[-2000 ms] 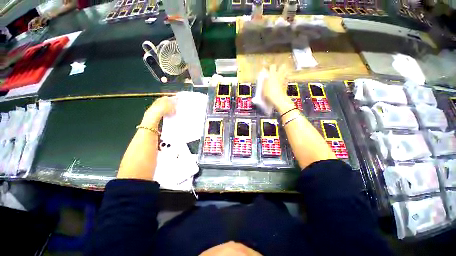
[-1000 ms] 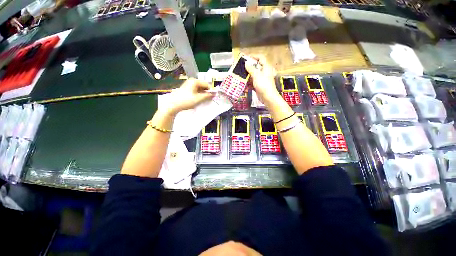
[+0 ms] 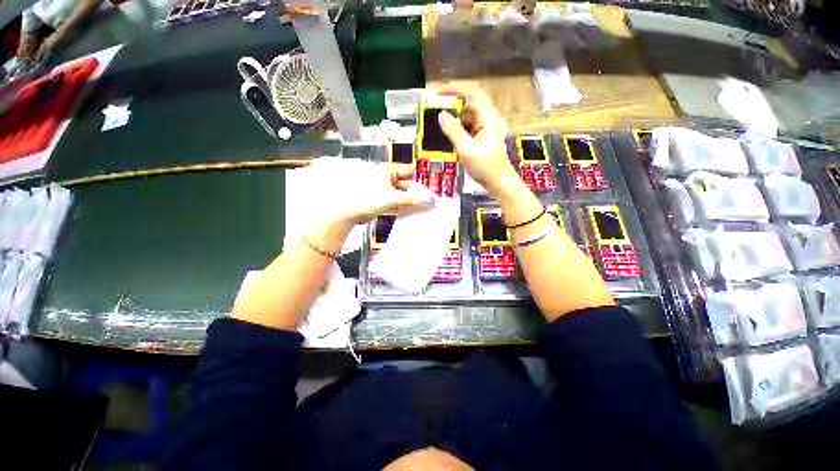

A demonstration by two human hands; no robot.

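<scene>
My right hand (image 3: 481, 138) holds a keypad phone (image 3: 437, 152) upright by its top, the thumb at its dark screen. My left hand (image 3: 364, 195) holds a white phone bag (image 3: 416, 244) by its upper end, at the phone's lower end. The phone's red keys show above the bag; whether its bottom edge is inside cannot be told. The bag hangs over part of the clear blister tray (image 3: 545, 292), where bare phones lie in two rows. The stack of empty bags (image 3: 309, 198) lies left of the tray, partly under my left hand and forearm.
Stacked trays with bagged phones (image 3: 766, 322) stand at the right. Upright white sleeves (image 3: 29, 262) are at the far left. A small fan (image 3: 297, 89) and a metal upright (image 3: 328, 69) stand behind. A red tray (image 3: 41, 106) lies at the back left.
The phone has gone from tilted to upright between my hands. The bag has swung down over the tray's front row. My left hand has moved slightly right and down.
</scene>
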